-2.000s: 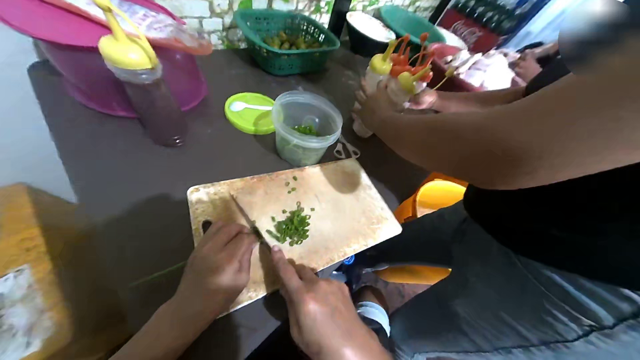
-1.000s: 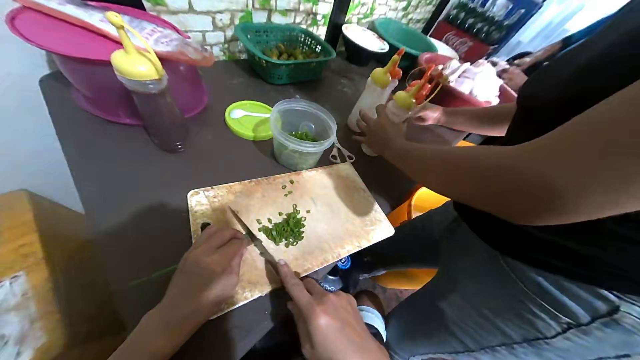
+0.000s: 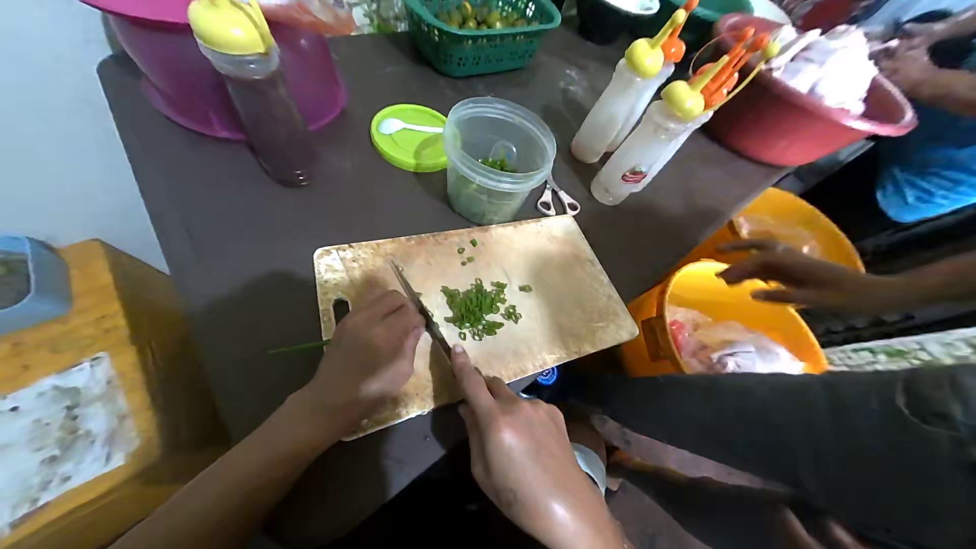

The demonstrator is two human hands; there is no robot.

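My right hand (image 3: 518, 450) grips a knife (image 3: 418, 303), its index finger along the spine and the blade on a stained cutting board (image 3: 568, 305). Beside the blade, my left hand (image 3: 372, 347) is closed on a green onion stalk (image 3: 299, 347), whose thin end sticks out past the board's left edge. Chopped green onion (image 3: 478, 309) lies in a pile right of the blade, with a few loose bits above it. Behind the board stands an uncovered clear plastic tub (image 3: 499, 164) with cut greens inside. A white spoon (image 3: 410, 126) rests on the green lid (image 3: 408, 156) to its left.
Scissors (image 3: 557, 200) lie behind the board. Squeeze bottles (image 3: 648, 156), a dark-filled bottle (image 3: 271, 122), a pink basin (image 3: 324, 84), a green basket (image 3: 484, 42) and a red basin (image 3: 801, 114) stand around. Orange buckets (image 3: 663, 313) are at the right, below another person's hand (image 3: 808, 278).
The other person's hands have let go of the squeeze bottles, and one hand is now over the orange bucket. My hands remain at the board with the knife.
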